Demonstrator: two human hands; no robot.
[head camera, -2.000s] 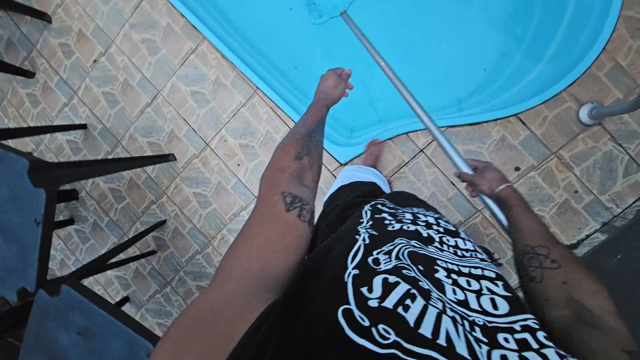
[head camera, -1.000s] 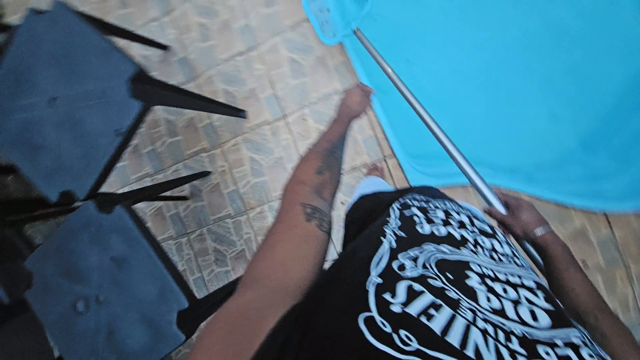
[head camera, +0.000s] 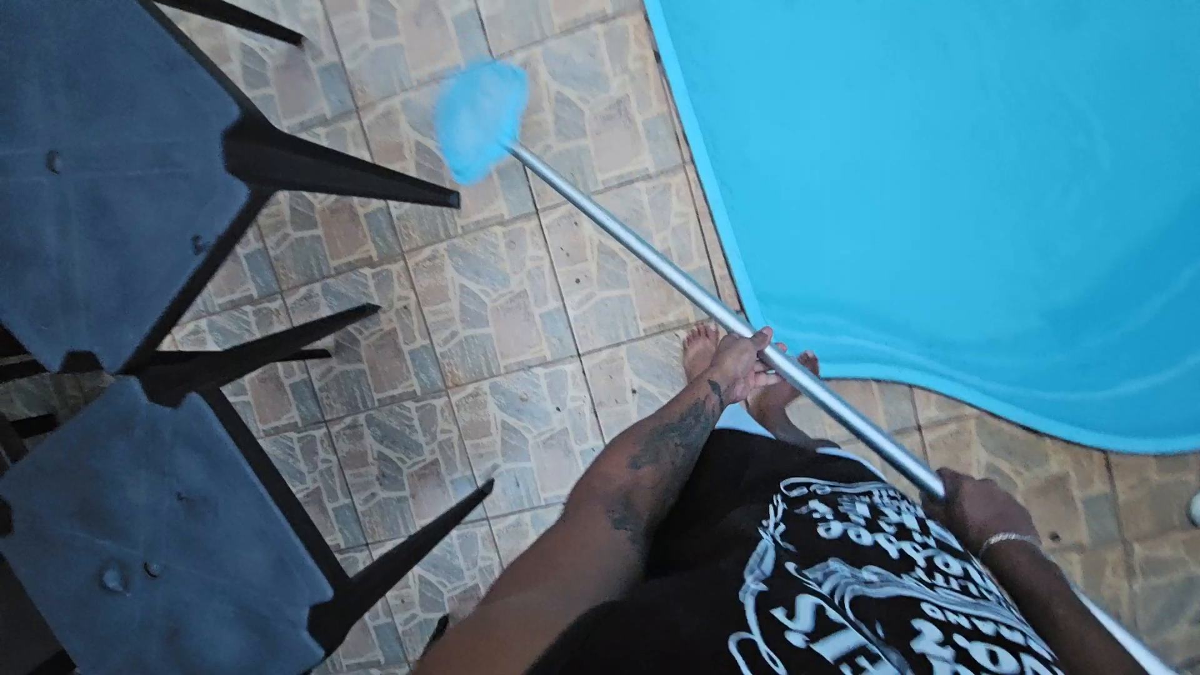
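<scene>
A pool skimmer net (head camera: 481, 122) with a pale blue head, slightly blurred, is over the tiled deck left of the pool. Its silver metal pole (head camera: 637, 246) runs down to the right, across the pool's corner. My left hand (head camera: 745, 364) is at the middle of the pole, thumb and fingers around it. Near the lower end of the pole, my right hand (head camera: 984, 511) grips it close to my waist; a bracelet is on that wrist. The blue pool (head camera: 937, 187) holds water and lies beyond my bare feet.
Dark plastic stools or small tables, one at the upper left (head camera: 103, 178) and one at the lower left (head camera: 159, 544), have legs jutting toward the deck. The raised pool rim (head camera: 717, 216) curves past my feet. Patterned stone-look tiles (head camera: 506, 291) cover the deck.
The net has moved from the pool, past its edge, to over the tiles on the left. My left hand, off the pole earlier, is now on it. The view has swung left.
</scene>
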